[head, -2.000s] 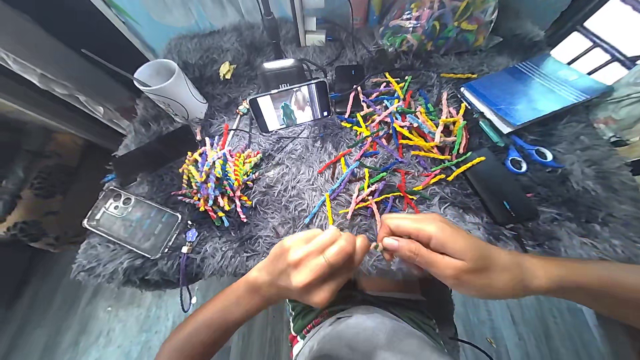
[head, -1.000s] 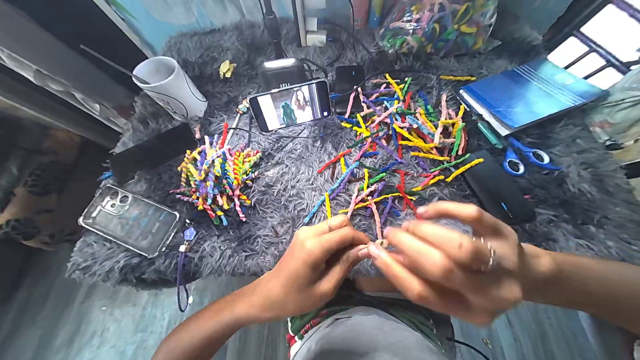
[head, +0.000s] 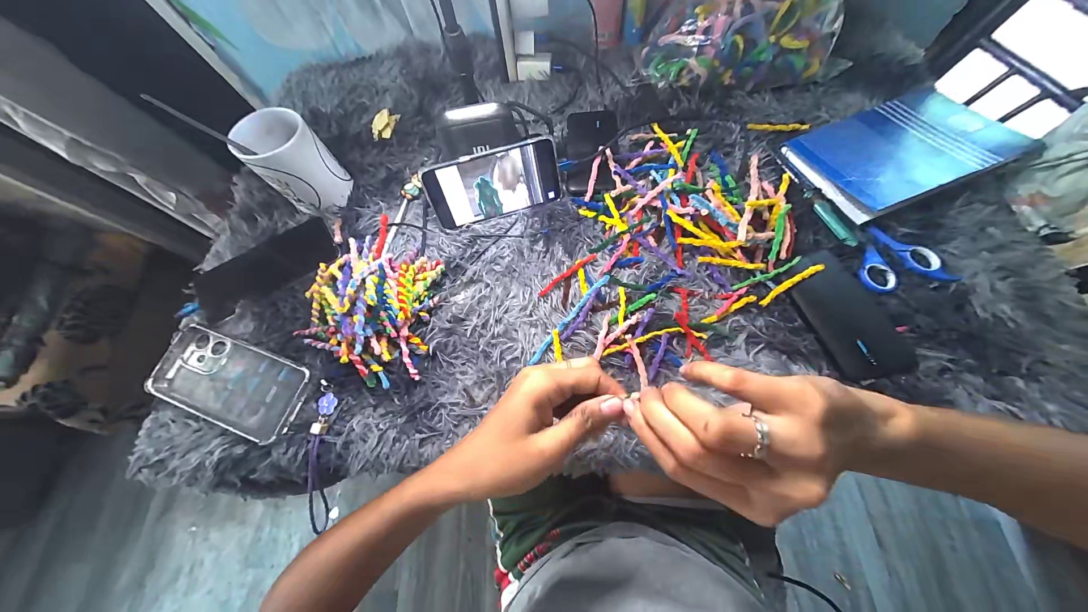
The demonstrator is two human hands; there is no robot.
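Observation:
Close together above my lap, my left hand [head: 544, 429] and my right hand [head: 739, 442] meet at the fingertips. Between them they pinch a small thing, too small to name. A pink fuzzy stick [head: 638, 361] lies just beyond the fingertips; whether it is held cannot be told. Rings are on my right hand. Past both hands spreads a loose pile of short colored fuzzy sticks, like pipe cleaners [head: 710, 242]. To the left, a bundle of twisted multicolored strands [head: 370, 306] rests on the grey furry cover [head: 484, 323].
A propped phone [head: 493, 183] stands behind, near a white cup [head: 293, 161]. A clear phone case [head: 229, 384] with a strap lies left. At right are a black power bank [head: 854, 319], blue-handled scissors [head: 905, 259] and a blue notebook [head: 914, 153]. A clear bag [head: 739, 42] stands at the back.
My right hand has turned and its fingers have spread since two seconds ago. My left hand's fingers have opened out from a tighter curl. The fingertips of both hands stay together.

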